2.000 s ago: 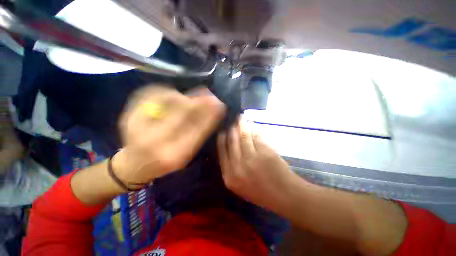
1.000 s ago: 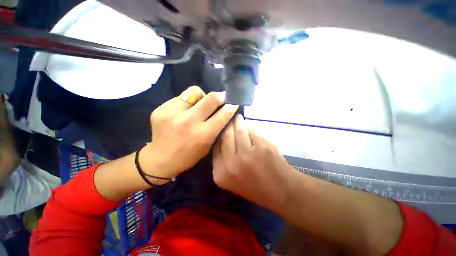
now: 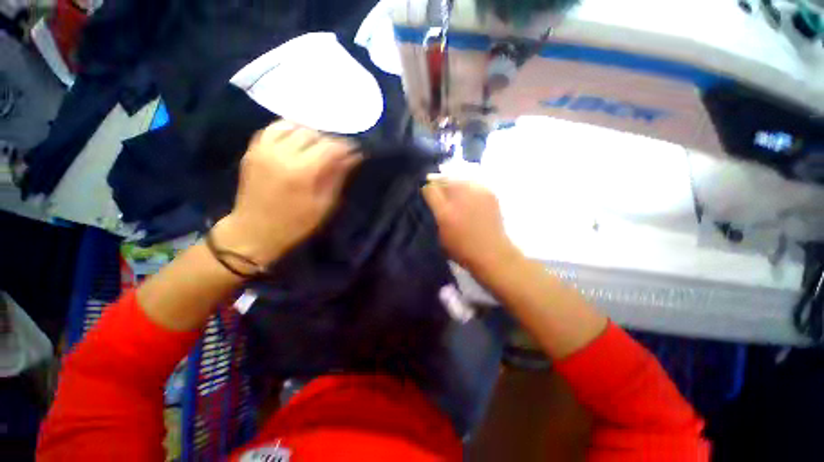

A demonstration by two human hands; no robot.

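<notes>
Dark cloth (image 3: 361, 262) drapes from the needle area over my lap. My left hand (image 3: 294, 185) is blurred and grips the cloth left of the needle. My right hand (image 3: 465, 217) pinches the cloth's edge just below and right of the needle. The sewing machine (image 3: 596, 104) has a white head with a blue stripe and "Jack" lettering. Its presser foot area (image 3: 447, 140) is brightly lit, and whether the cloth lies under the foot is unclear. A white rounded pocket piece (image 3: 316, 81) lies on the dark cloth behind my left hand.
A blue lattice crate (image 3: 212, 379) stands at the lower left by my lap. A printed ruler (image 3: 650, 293) runs along the table's front edge. More dark cloth (image 3: 158, 180) lies at the left. A dark green bundle (image 3: 524, 7) sits on the machine head.
The view has tilted up and shows more of the machine. My left hand has moved away from my right, with dark cloth now spread between them. The white piece appears farther right.
</notes>
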